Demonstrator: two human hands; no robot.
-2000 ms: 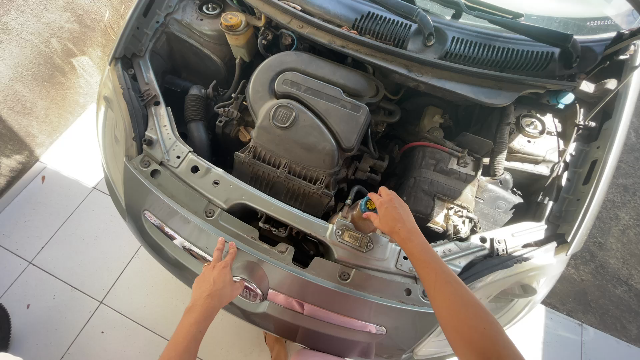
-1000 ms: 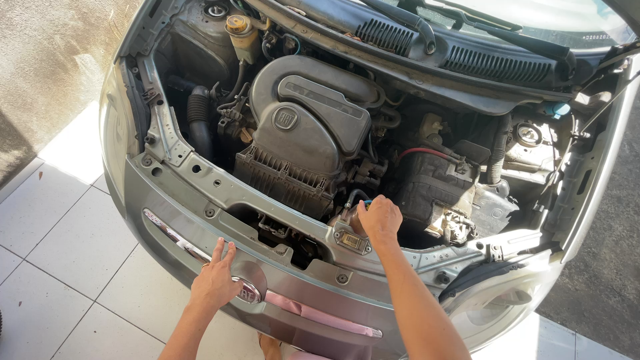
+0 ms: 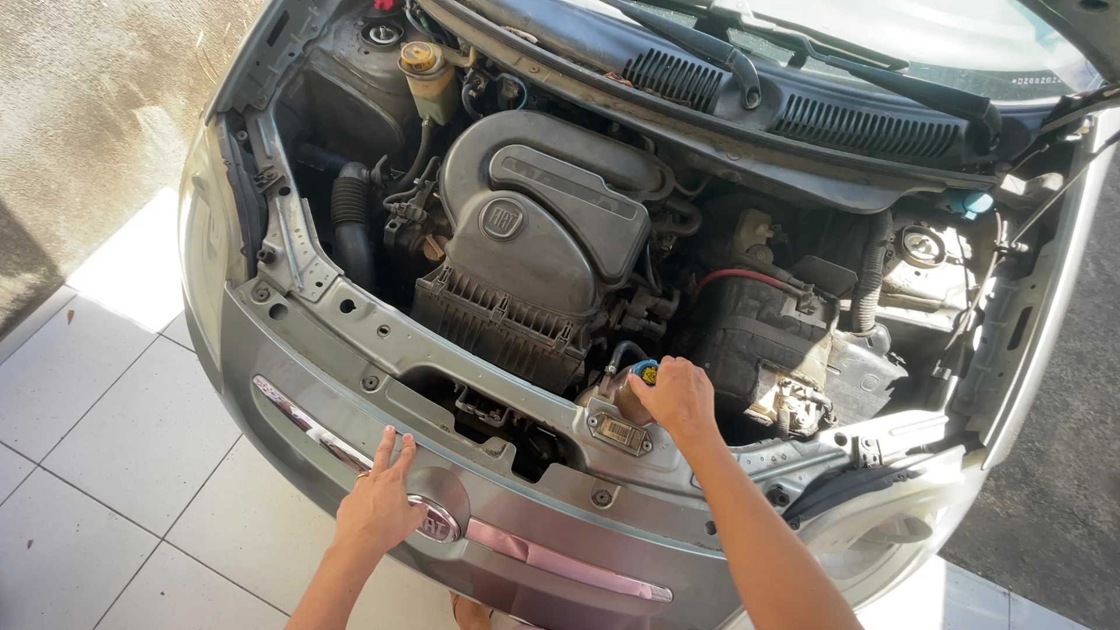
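Observation:
My right hand [image 3: 678, 394] grips the side of a blue cap [image 3: 646, 371] with a yellow label, on the coolant reservoir [image 3: 628, 401] just behind the front crossmember. My left hand [image 3: 378, 503] rests on the car's front panel beside the round Fiat badge [image 3: 437, 520], with two fingers stretched toward the panel's upper edge and nothing held. A black engine cover with air filter housing [image 3: 525, 219] stands behind the crossmember. Right of the reservoir sits the dusty battery [image 3: 757, 324], with a red cable [image 3: 748, 276] over its top.
At the back left is a fluid reservoir with a yellow cap [image 3: 429, 80]. Wiper arms [image 3: 700, 44] lie below the windshield. A thin rod [image 3: 1063, 188] rises at the right side. The metal crossmember [image 3: 455, 359] runs between my hands. White floor tiles [image 3: 114, 437] lie at the left.
My right hand has stayed at the blue cap while its grip turned; the cap was mostly covered one second ago and shows more now. My left hand has stayed on the front panel.

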